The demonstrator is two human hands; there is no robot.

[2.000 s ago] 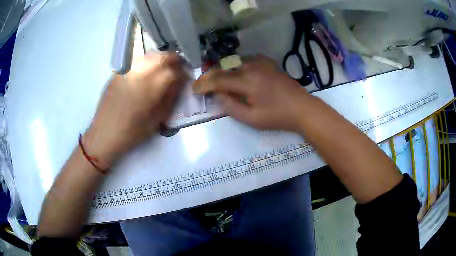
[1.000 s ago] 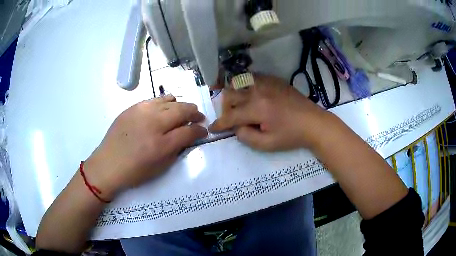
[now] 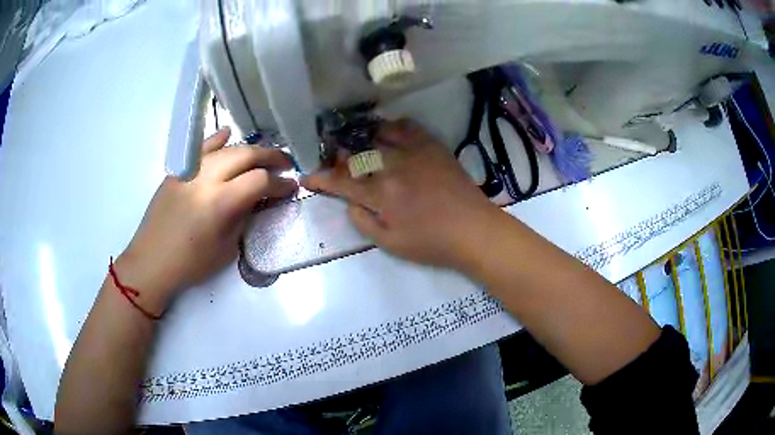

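Note:
The white sewing machine head (image 3: 280, 76) is above my two hands, with cream knobs on its front. My left hand (image 3: 212, 191) lies left of the needle area, its fingertips pressed down close to a small white fabric piece (image 3: 297, 181). My right hand (image 3: 416, 195) is right of it, partly behind the lower cream knob, index finger pointing at the same spot. The fabric is mostly hidden under the fingertips, and the needle is hidden too. The shiny slide plate (image 3: 289, 234) shows in front of the fingers.
Black-handled scissors (image 3: 501, 153) lie right of my right hand, beside a purple bundle (image 3: 565, 153) and a thin white tool (image 3: 629, 144). A printed ruler scale (image 3: 340, 348) runs along the table's front edge. A yellow wire basket (image 3: 697, 297) is at right.
My hands have moved up toward the needle area together, exposing the slide plate. Less of the white fabric shows than before. The whole view has also shifted slightly.

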